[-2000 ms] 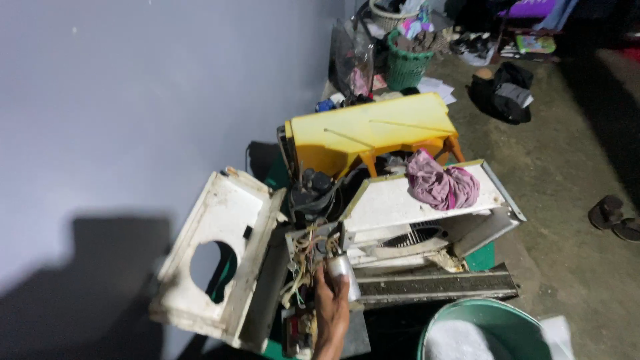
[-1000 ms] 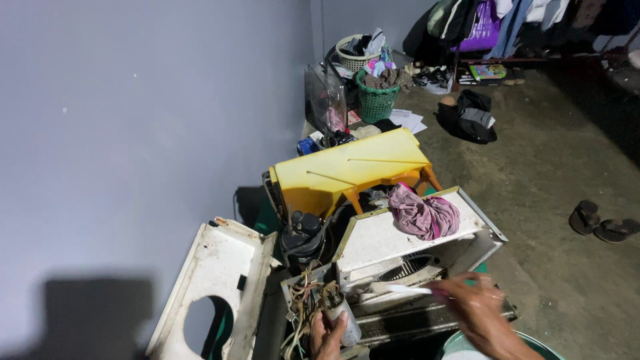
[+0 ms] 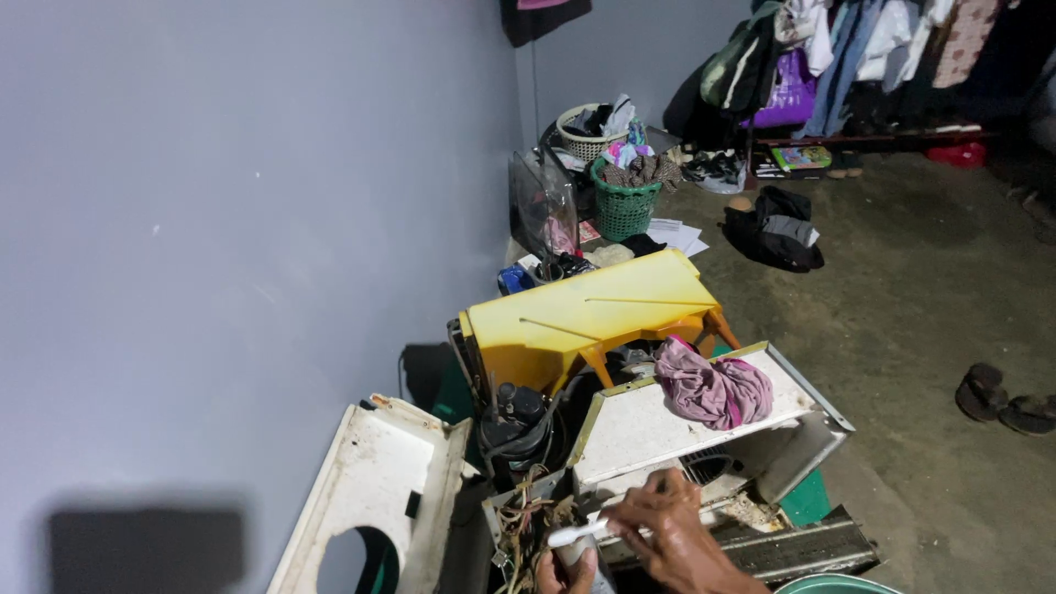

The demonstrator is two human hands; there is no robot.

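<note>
My left hand [image 3: 566, 572] grips a silver cylindrical can, likely a capacitor [image 3: 587, 564], at the bottom edge of the view. In my right hand [image 3: 672, 528] is a white brush, seemingly a toothbrush [image 3: 577, 533], its head at the top of the cylinder. A tangle of wires [image 3: 520, 524] lies just left of the cylinder. Behind it stands a black compressor [image 3: 516, 425]. To the right is a white metal housing [image 3: 619, 429] with a crumpled pink cloth [image 3: 714, 388] on top.
A white panel with a round hole [image 3: 379, 462] leans at the left, near the wall. A yellow plastic cover [image 3: 594, 309] lies behind the compressor. The rim of a green tub [image 3: 837, 584] shows at bottom right. Laundry baskets [image 3: 625, 206] and sandals [image 3: 982, 392] are farther off.
My right hand, out of view two seconds ago, has come in from the right with the white brush and moved left to the cylinder. My left hand still holds the cylinder. The view has shifted.
</note>
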